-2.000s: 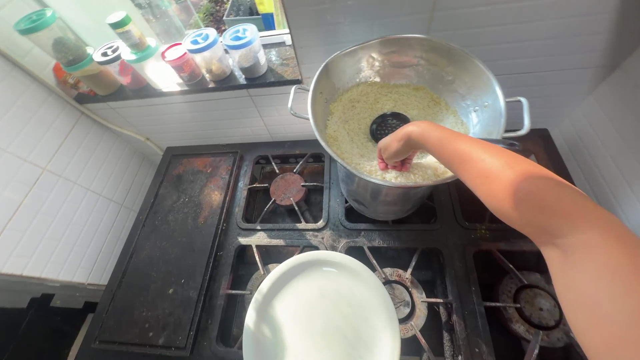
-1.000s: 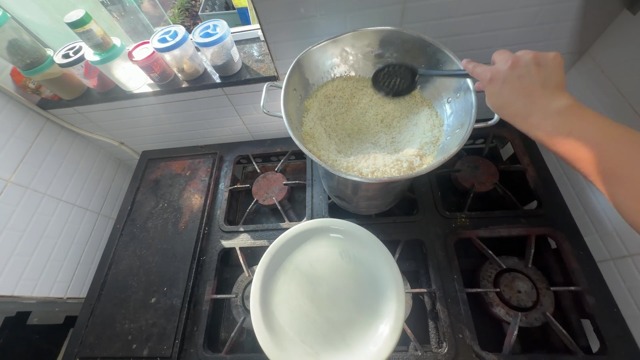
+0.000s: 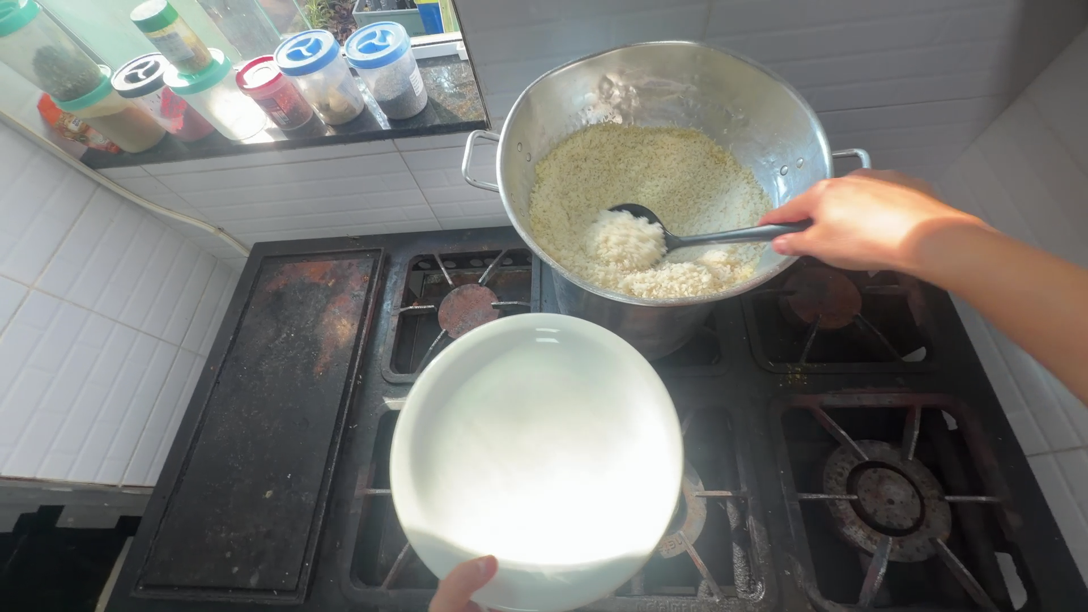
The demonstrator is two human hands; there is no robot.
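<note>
My right hand (image 3: pixel 867 223) grips the handle of a dark serving spoon (image 3: pixel 722 235). The spoon's bowl lies in the large metal pot (image 3: pixel 671 72), heaped with white cooked rice (image 3: pixel 627 240). More rice, speckled across its surface, fills the pot below its rim. My left hand (image 3: pixel 463 586) holds the near edge of a white round plate (image 3: pixel 535 433); only the thumb and part of the hand show, with the thumb on the rim. No food lies on the plate, which is in front of the pot, above the stove.
The black gas stove (image 3: pixel 765 382) has several burners with metal grates. A flat dark griddle plate (image 3: pixel 263 425) is at its left. Several lidded jars (image 3: pixel 319 81) stand on the dark window ledge (image 3: pixel 450 93) behind. White tiled walls border the stove.
My right hand first reached into the pot, then held the spoon above the rice by its handle. Now the spoon is down in the rice and loaded. My left thumb has come into view at the plate.
</note>
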